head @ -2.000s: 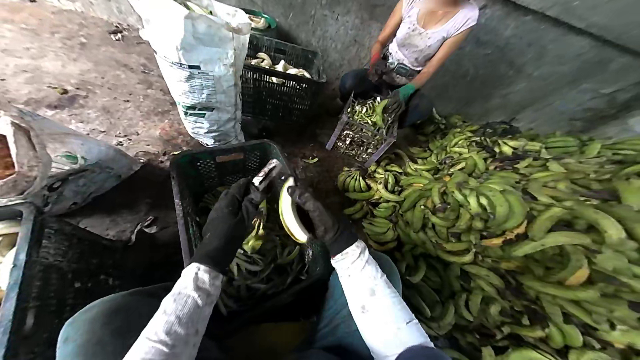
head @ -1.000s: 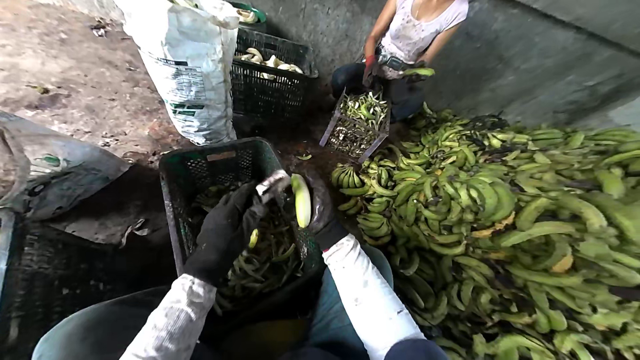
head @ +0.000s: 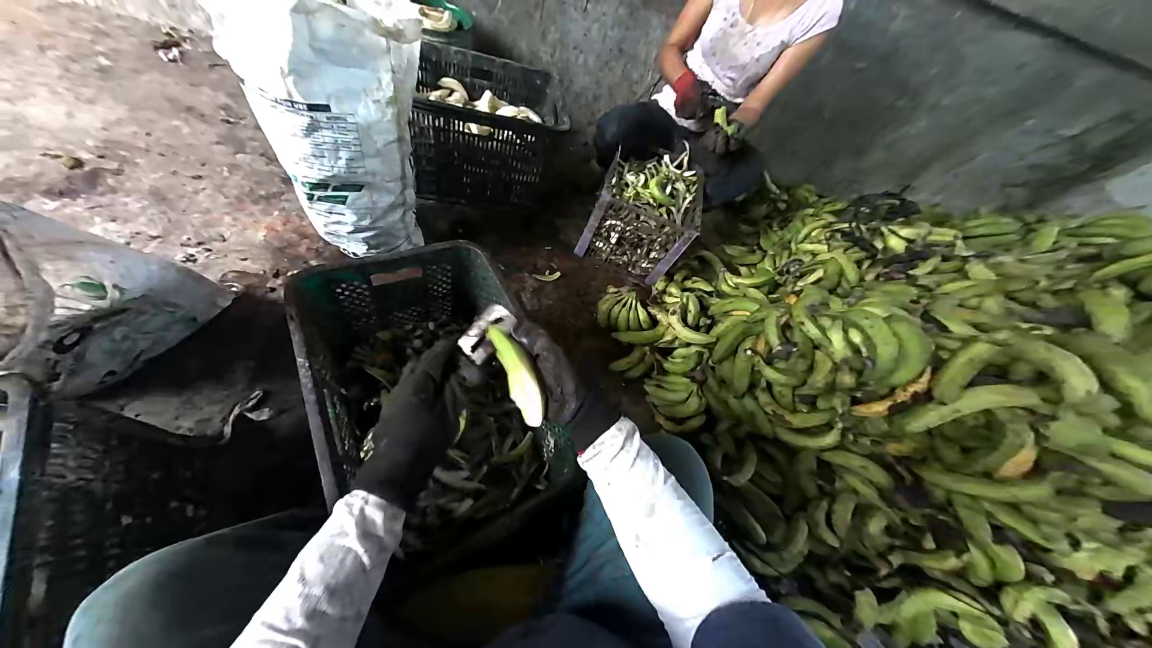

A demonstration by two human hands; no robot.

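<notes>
A partly peeled green plantain (head: 517,376) is in my right hand (head: 560,378), which wears a dark glove. My left hand (head: 423,405), in a black glove, grips a pale, flat tool (head: 486,333), whose kind I cannot make out, against the plantain's upper end. Both hands are over a dark green plastic crate (head: 306,378) that holds plantain peels (head: 477,477). Some fingers of both hands are hidden.
Green plantains (head: 864,351) are heaped on the right. Beyond, a gloved person (head: 756,54) sits by a small crate of peels (head: 585,236). A white sack (head: 351,135) and a black crate with peeled plantains (head: 477,157) stand behind; another sack (head: 135,306) lies left.
The plantain has turned between my hands: two seconds ago it showed a long pale strip, now mostly green skin with a pale lower end. The other person's hands have moved closer together.
</notes>
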